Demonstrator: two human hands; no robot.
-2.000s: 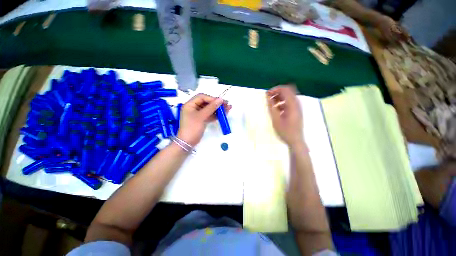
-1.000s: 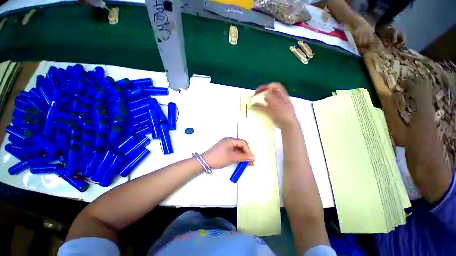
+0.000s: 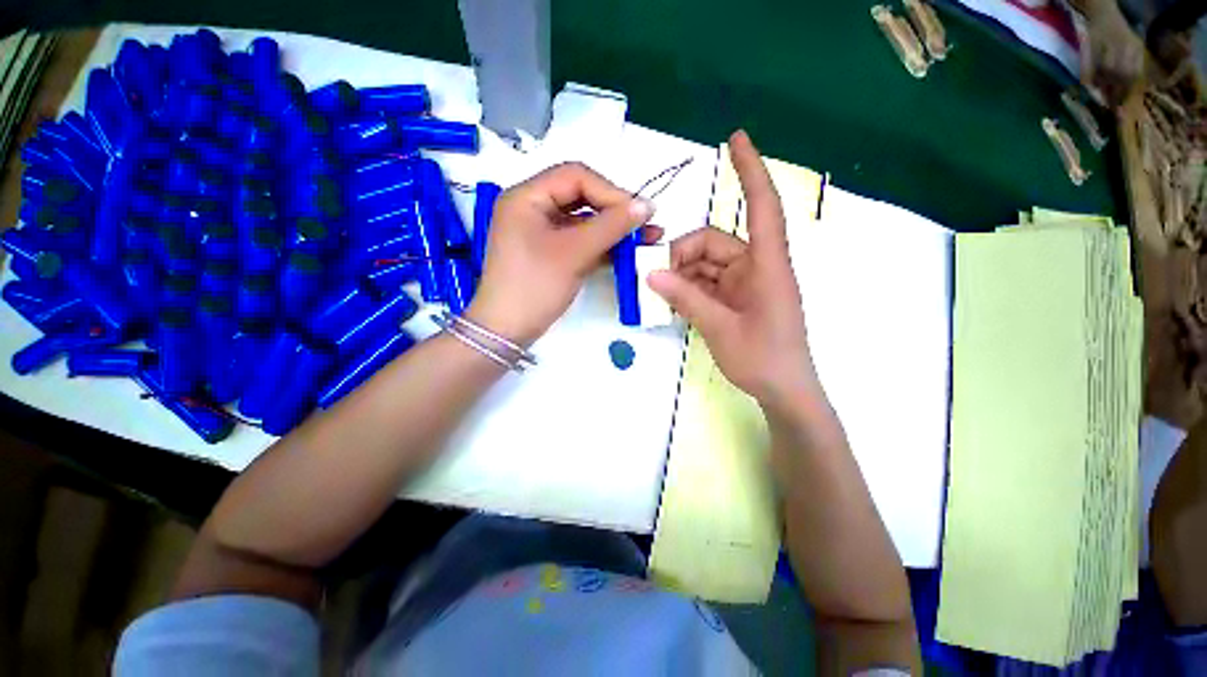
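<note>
My left hand (image 3: 563, 245) holds a blue cylinder (image 3: 627, 280) by its upper end between thumb and fingers. Thin dark wire leads (image 3: 666, 175) stick up from that end. My right hand (image 3: 741, 271) pinches a small white adhesive piece (image 3: 653, 283) against the cylinder's right side, with the index finger pointing up. A long yellow sheet (image 3: 721, 489) lies under and beside my right hand. A dark round disc (image 3: 621, 355) lies on the white surface just below the cylinder.
A large heap of blue cylinders (image 3: 219, 225) covers the left of the bench. A fanned stack of yellow sheets (image 3: 1026, 437) lies at the right. A grey post (image 3: 510, 66) stands at the back. Tan pieces (image 3: 911, 36) lie on the green conveyor belt (image 3: 741, 66).
My left hand has moved up and away from the yellow sheet with the cylinder. My right hand has come from the sheet's top to the cylinder, bringing the white piece. The view has shifted.
</note>
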